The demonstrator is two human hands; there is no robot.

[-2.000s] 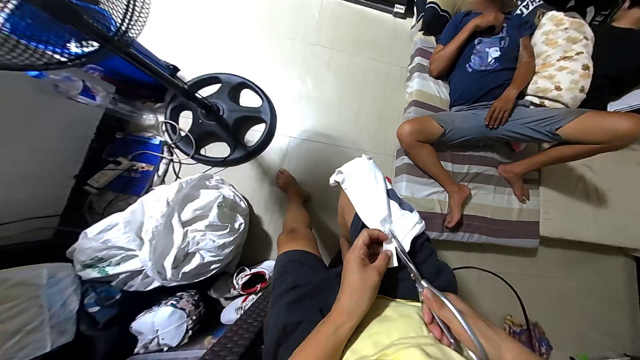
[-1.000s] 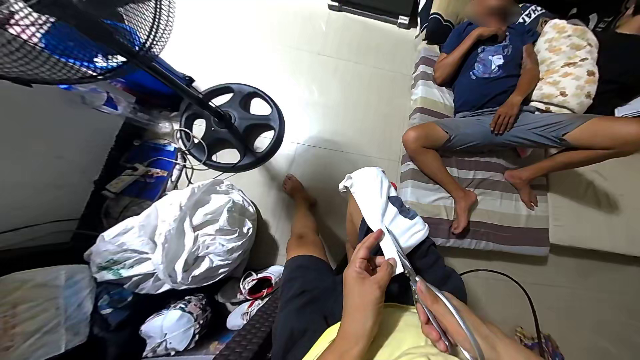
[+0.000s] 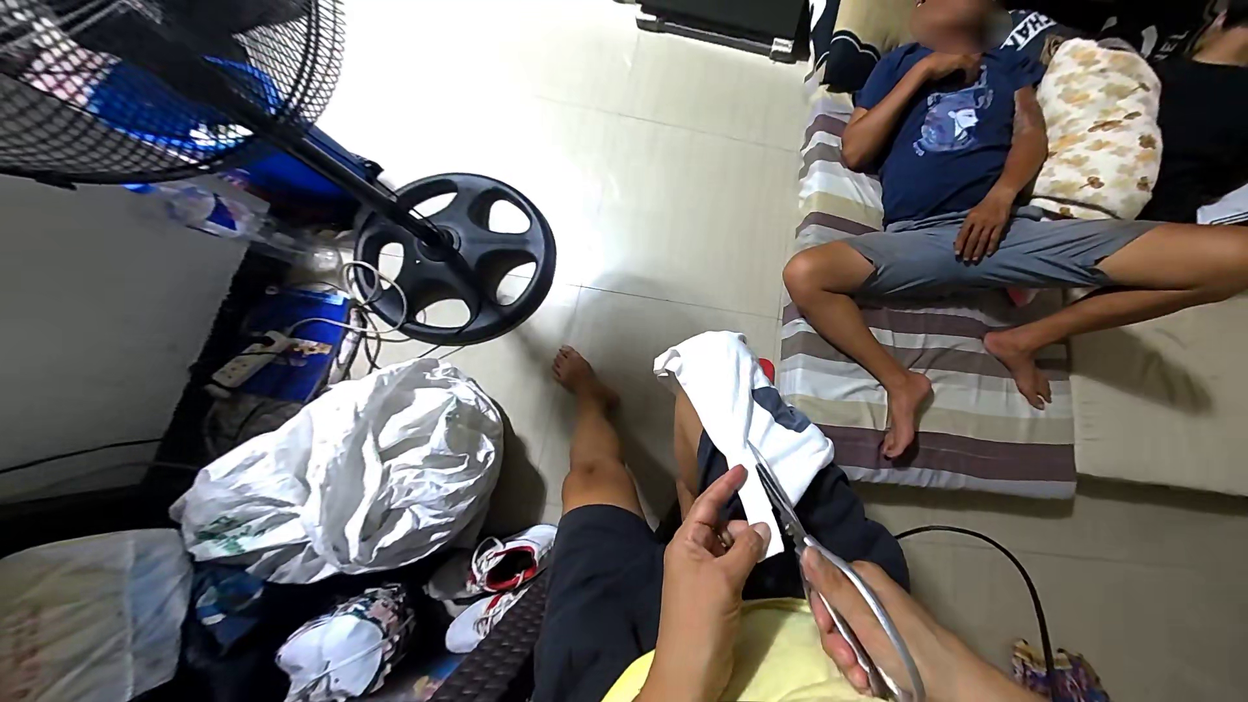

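A white cloth [image 3: 726,390] with a dark patch lies over my knee, and a narrow strip of it hangs toward me. My left hand [image 3: 712,546] is at this strip, thumb and index finger beside its lower end; whether they pinch it is not plain. Metal scissors [image 3: 795,526] are in my right hand [image 3: 868,614], with fingers in and around the large handles. Their blades point away from me and lie against the cloth, beside the strip. How far the blades are apart is hard to see.
A standing fan with a round black base [image 3: 458,258] is at the left. Near it are a white plastic bag [image 3: 361,478], sneakers [image 3: 507,565] and a power strip [image 3: 253,359]. At the right a person [image 3: 955,146] reclines on a striped mat [image 3: 926,439]. A black cable [image 3: 1014,556] curves across the floor.
My left thumb and index finger, close together at the strip two seconds ago, are now more spread. The scissors stay in my right hand at the cloth.
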